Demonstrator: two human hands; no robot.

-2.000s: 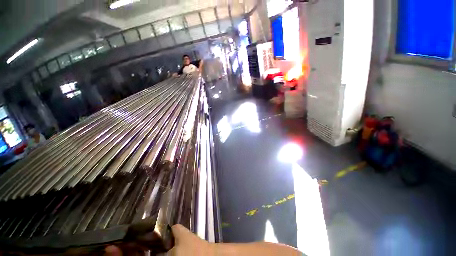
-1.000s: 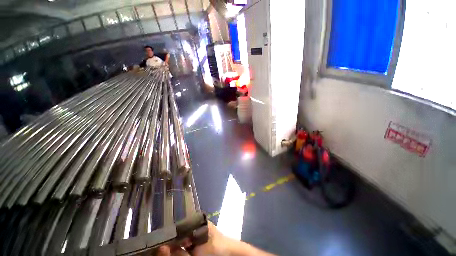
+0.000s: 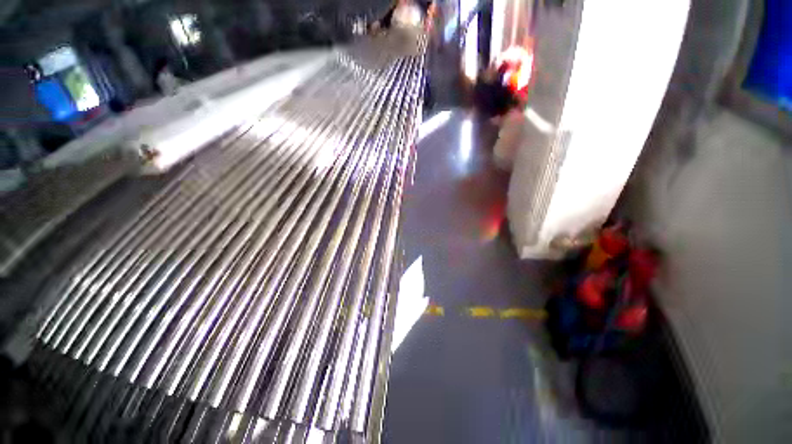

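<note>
Long shiny steel tubes (image 3: pixel 287 234) lie side by side in front of me and run away towards the far end. Their near ends show at the lower left, above a darker lower layer that is blurred. Neither my left hand nor my right hand can be made out in the current view.
A person's light top shows at the far end of the tubes. A long pale surface (image 3: pixel 234 95) lies left of them. On the right are grey floor with a yellow line (image 3: pixel 504 313), a tall white cabinet (image 3: pixel 599 113) and blurred red and blue equipment (image 3: pixel 608 295) by the wall.
The view has shifted, and the tubes now reach further into the middle. The hand earlier seen at the rack's near corner is out of sight. The pale surface on the left has come into view.
</note>
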